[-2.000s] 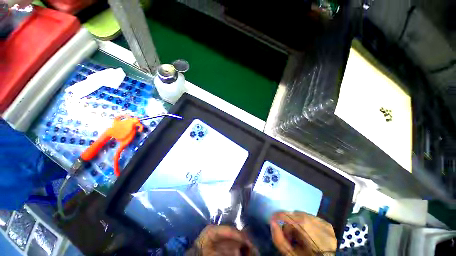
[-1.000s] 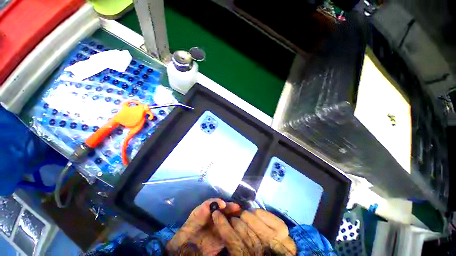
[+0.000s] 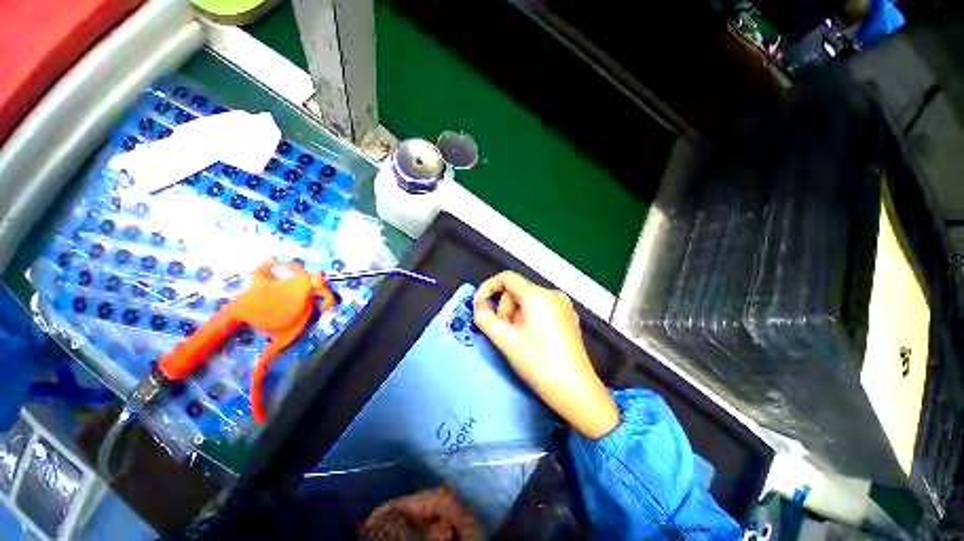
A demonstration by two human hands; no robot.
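Note:
A light-blue glossy tablet (image 3: 455, 386) lies in the black foam tray (image 3: 349, 380), its dark round camera circles (image 3: 462, 320) at the upper corner. My right hand (image 3: 529, 333) reaches over it from the right, with thumb and index finger bent together at the camera circles. Whether a small lens piece is between the fingertips cannot be told. My left hand (image 3: 423, 517) is dark and cut off by the bottom edge, over the tablet's lower part; its fingers are unclear. Clear film with a bright edge crosses the lower tablet. My right arm hides most of the tray's right slot.
An orange air gun (image 3: 254, 317) lies on bagged lens sheets (image 3: 137, 269) at left, its nozzle over the tray rim. A white crumpled piece (image 3: 206, 146) is on the bag. A white dispenser bottle (image 3: 407, 201) stands behind the tray. Tall blister trays (image 3: 751, 275) stand at right.
My hands were together low over the tray, with a dark disc at the fingertips. My right hand has moved up to the camera circles; my left is lower. The view has shifted.

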